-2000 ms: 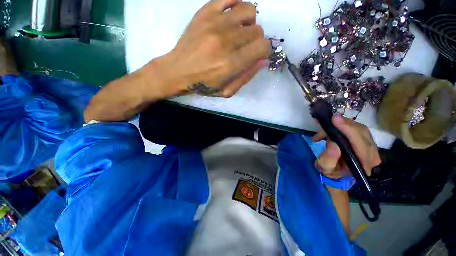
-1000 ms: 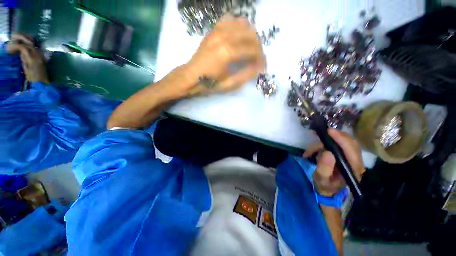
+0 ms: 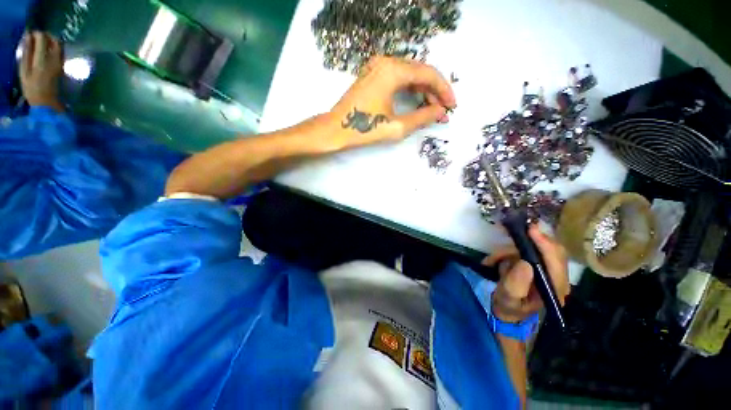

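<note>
My left hand (image 3: 389, 104), with a tattoo near the wrist, is over the white sheet (image 3: 353, 180). Its thumb and index finger pinch a tiny component (image 3: 447, 109). My right hand (image 3: 529, 276), with a blue wristband, holds the black soldering iron (image 3: 531, 255). The iron's thin metal tip reaches over the near left side of the reddish-dark and silver pile (image 3: 539, 140); I cannot tell if it touches. A small cluster of pieces (image 3: 434, 152) lies between my left hand and that pile. A duller grey-brown pile (image 3: 377, 28) lies beyond my left hand.
A tan tape roll (image 3: 573, 224) with silvery pieces (image 3: 606, 234) inside stands right of the iron. A black fan with a spiral guard (image 3: 669, 148) is at the right. A wire spool (image 3: 171, 44) is on the green mat at upper left. Another person's hand (image 3: 42, 68) is at far left.
The view has shifted, showing the farther pile and more of the fan. My left hand has moved away from the small cluster, thumb and index finger pinched. The iron has moved from the cluster to the reddish pile.
</note>
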